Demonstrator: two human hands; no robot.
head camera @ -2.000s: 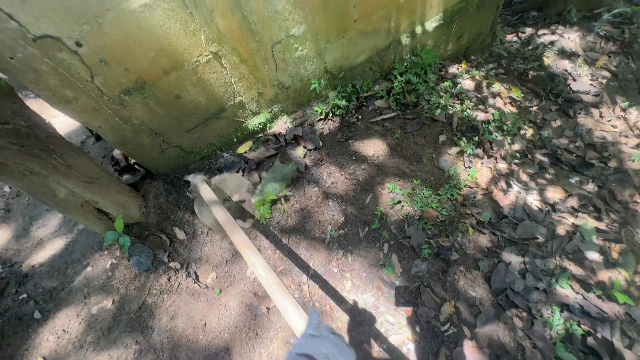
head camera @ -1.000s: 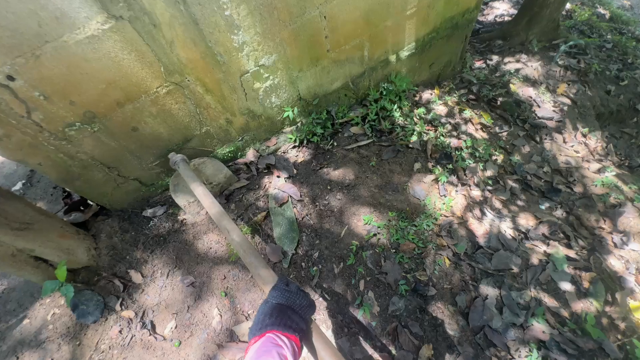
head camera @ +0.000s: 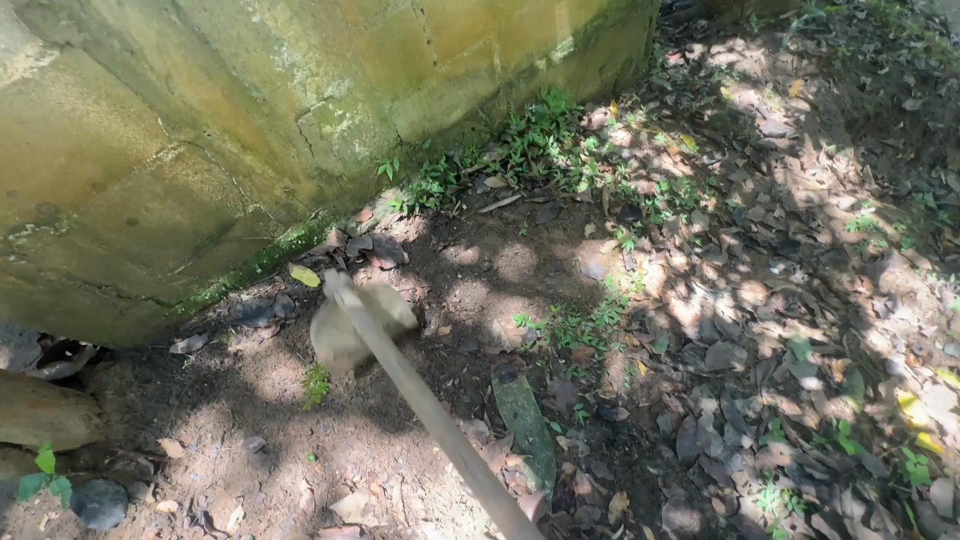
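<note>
A hoe with a broad, dirt-coated blade and a long wooden handle reaches in from the bottom edge. Its slightly blurred blade is low over bare soil near the foot of the wall, with a yellow leaf just beyond it. To the right of the handle lies a long green leaf. Small green weeds grow right of the blade. Neither my left hand nor my right hand shows in the head view; the handle's lower end is out of frame.
A mossy, cracked masonry wall crosses the upper left. At the left edge are a log or trunk, a dark round stone and a seedling. Dry leaf litter covers the right side. More weeds line the wall.
The gloved hand seen on the handle one second ago has left the view. The hoe blade has moved relative to the wall and the long green leaf.
</note>
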